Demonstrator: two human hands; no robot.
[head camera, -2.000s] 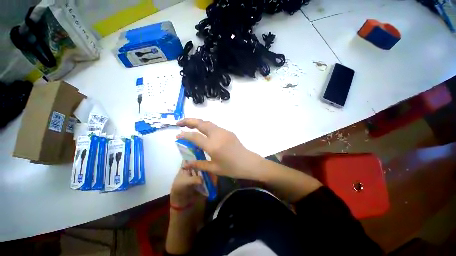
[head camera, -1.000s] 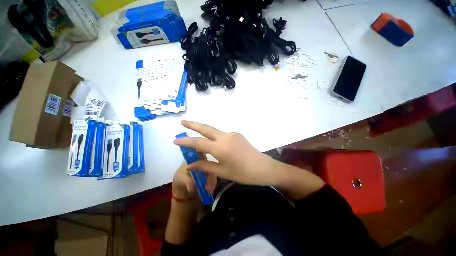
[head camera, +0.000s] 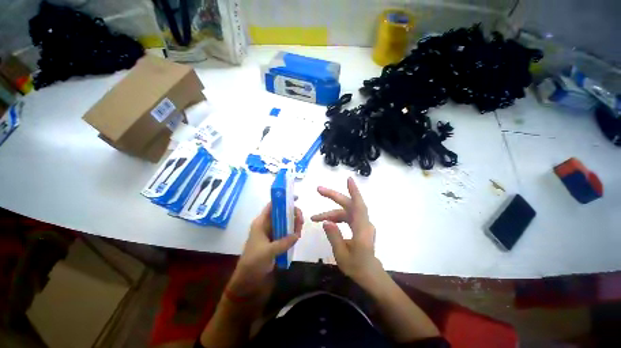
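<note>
My left hand holds one slim blue-and-white retail box upright at the table's front edge, its blue narrow side facing me. My right hand is just right of the box, empty, fingers spread, not touching it. The flat box blanks lie in a loose white-and-blue stack behind the held box. The packed boxes stand leaning in a row to the left. The black cable pile lies behind and to the right.
A brown carton and crumpled plastic wrap are at left. A larger blue box stands behind the blanks. A smartphone and an orange-and-blue ring lie right. A yellow container and printed bag are at back.
The view has lifted and turned left, showing more of the table's back. My right hand has come off the box; my left hand now holds it alone, more upright.
</note>
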